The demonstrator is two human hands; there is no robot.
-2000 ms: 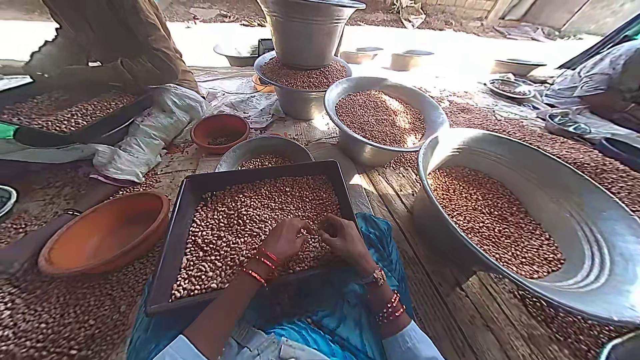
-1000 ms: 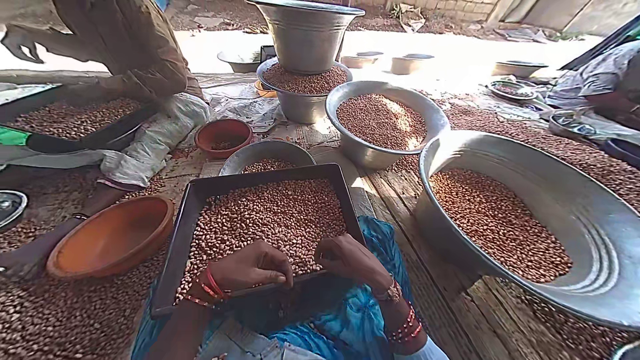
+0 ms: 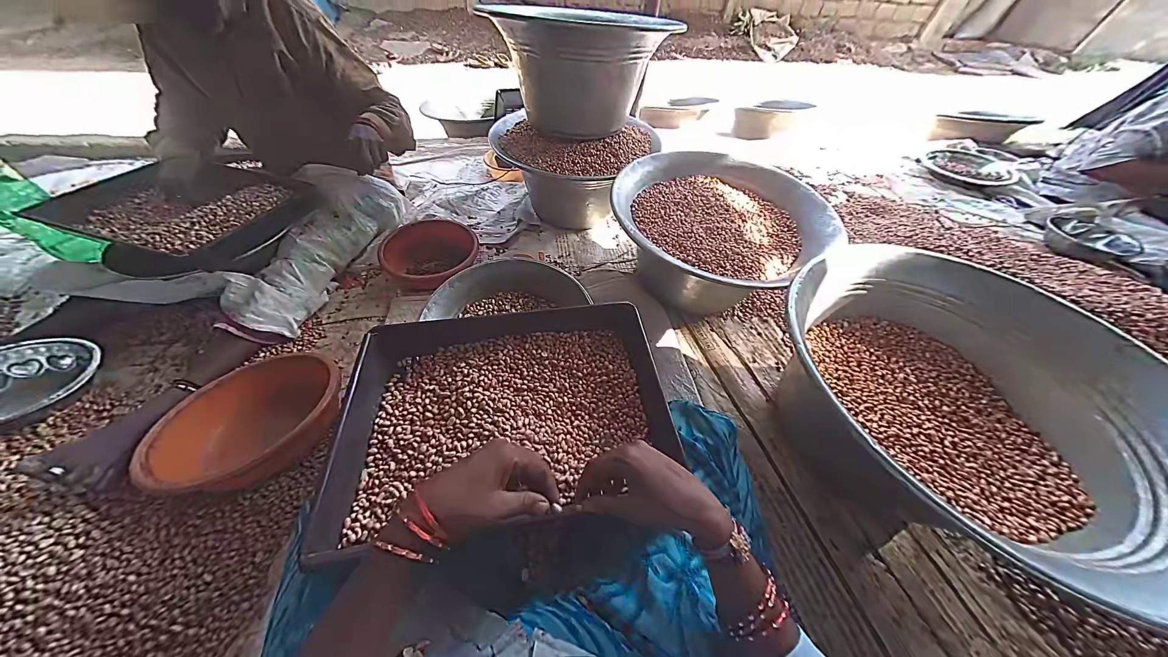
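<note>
A dark rectangular tray (image 3: 639, 365) of brown, peanut-like kernels (image 3: 511, 388) rests over blue cloth (image 3: 716, 474) on my lap. Over the tray's near edge, my left hand (image 3: 488, 488) and my right hand (image 3: 643, 488) almost meet, with thumbs and fingertips pinched. Small pale bits show at the fingertips; whether each hand grips a kernel is too small to tell. Just beyond the tray's far rim is a metal bowl (image 3: 447, 297) with more kernels. Red bangles circle both wrists.
Large metal basins of kernels (image 3: 1049, 365) (image 3: 648, 173) stand right and ahead, near a stacked basin (image 3: 579, 82). An orange clay bowl (image 3: 237, 420) sits left, a smaller red bowl (image 3: 429, 251) beyond. A co-worker (image 3: 265, 91) works over another tray (image 3: 265, 233). Loose kernels cover the ground at left.
My hands have drawn back from over the kernels to the tray's near edge since the oldest frame. The co-worker's raised hand at the upper left has come down.
</note>
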